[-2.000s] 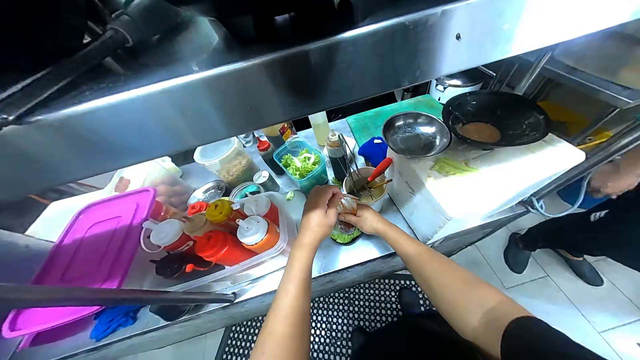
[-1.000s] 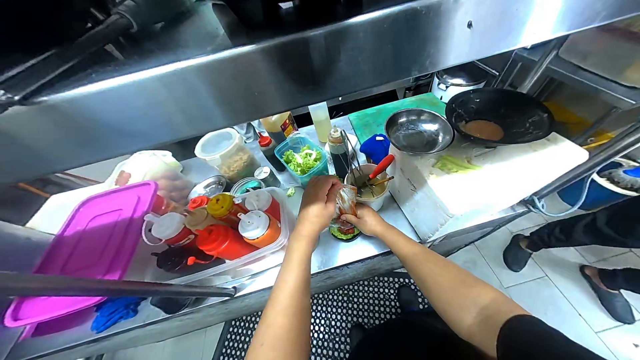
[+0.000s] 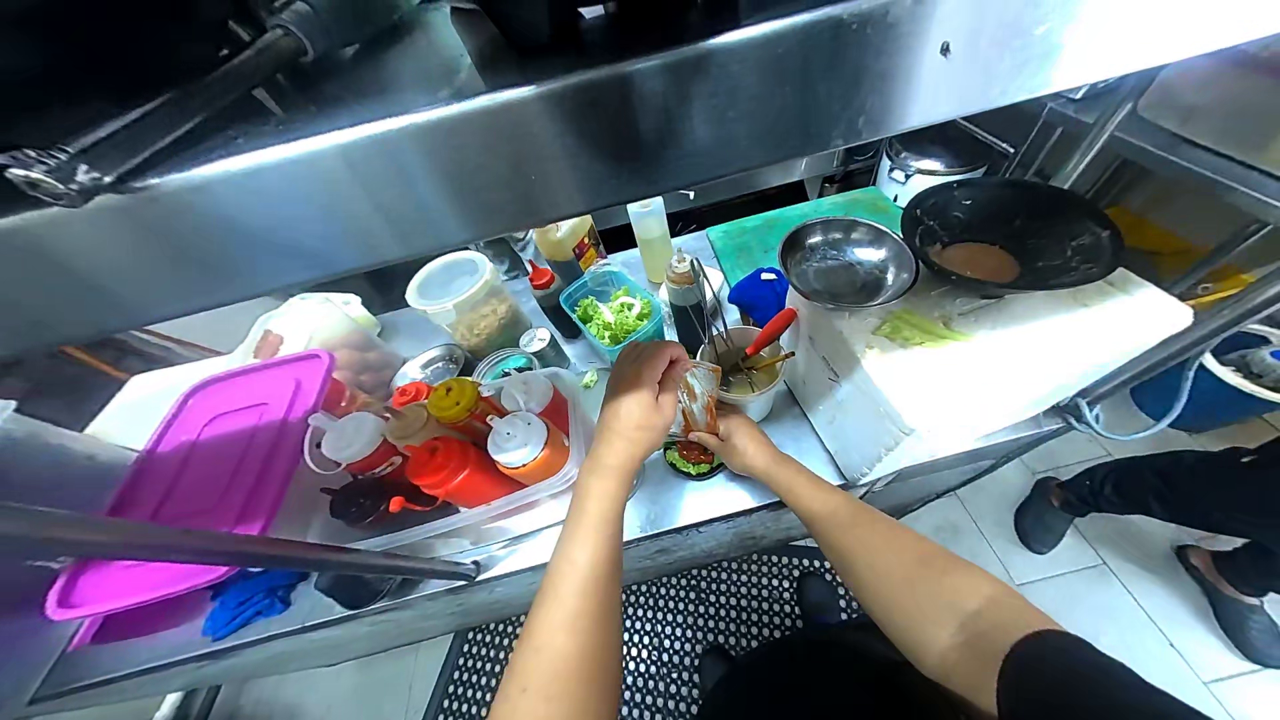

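Both my left hand (image 3: 640,400) and my right hand (image 3: 738,440) grip a small clear plastic bag (image 3: 697,398) smeared with reddish-brown sauce, tilted above a small dark dish (image 3: 693,470). Green lettuce and dark red sauce lie in that dish. Behind my hands stands a white tub (image 3: 752,400) with a whisk and a red-handled utensil (image 3: 770,333) in it. A teal container (image 3: 612,310) of chopped lettuce is beyond my left hand. Left of it, a clear bin (image 3: 500,500) holds several squeeze bottles.
A steel shelf edge (image 3: 560,130) crosses above the counter. On the right are a metal bowl (image 3: 848,262), a black wok (image 3: 1012,235) with brown liquid and a white cutting board (image 3: 1000,370). A pink lid (image 3: 215,450) lies left. A person's legs (image 3: 1170,490) are at the right edge.
The bag and the dish with lettuce and red sauce show more plainly between my hands now. The other person's legs, partly seen at first, have come further into view on the right.
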